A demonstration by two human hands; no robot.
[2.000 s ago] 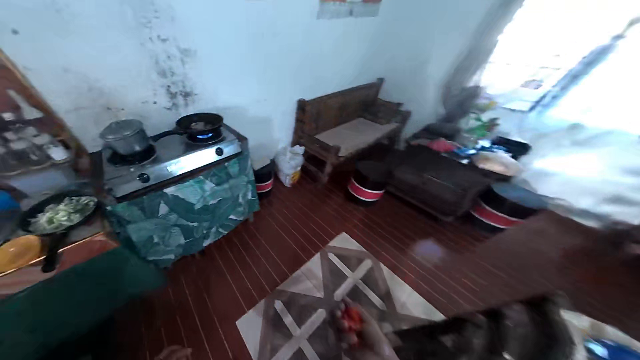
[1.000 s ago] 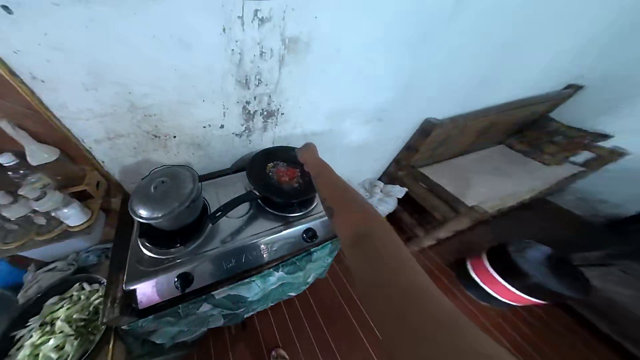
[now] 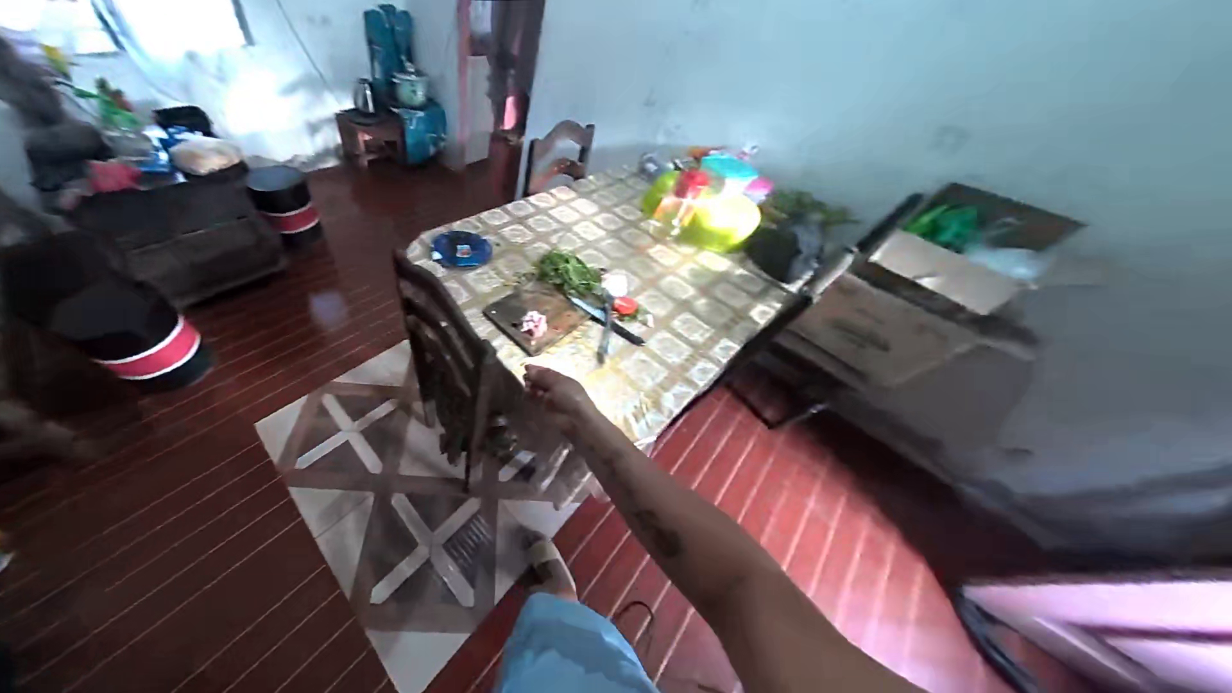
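Observation:
My right hand [image 3: 560, 397] reaches out low in front of the near corner of the dining table [image 3: 679, 361]; its fingers are curled and I cannot tell whether anything is in them. Beyond it a wooden cutting board [image 3: 505, 310] carries chopped pinkish pieces [image 3: 533, 324]. A knife [image 3: 626, 331] lies across the board's right edge, and a second long utensil [image 3: 605, 332] crosses it. Leafy greens [image 3: 570, 273] rest at the board's far side, with a cut tomato [image 3: 626, 306] to the right. A blue plate [image 3: 462, 249] is near the left table edge. My left hand is out of view.
A wooden chair [image 3: 438, 337] stands at the table's left side on a patterned mat [image 3: 337, 520]. Colourful plastic containers [image 3: 717, 217] occupy the far table end. To the right is an open cardboard box [image 3: 866, 332]. Black drums with red bands [image 3: 159, 337] stand at left.
The view has swung from the stove to the dining table. One second ago a hand was at the frying pan with red pieces in it; my right hand is now near the table.

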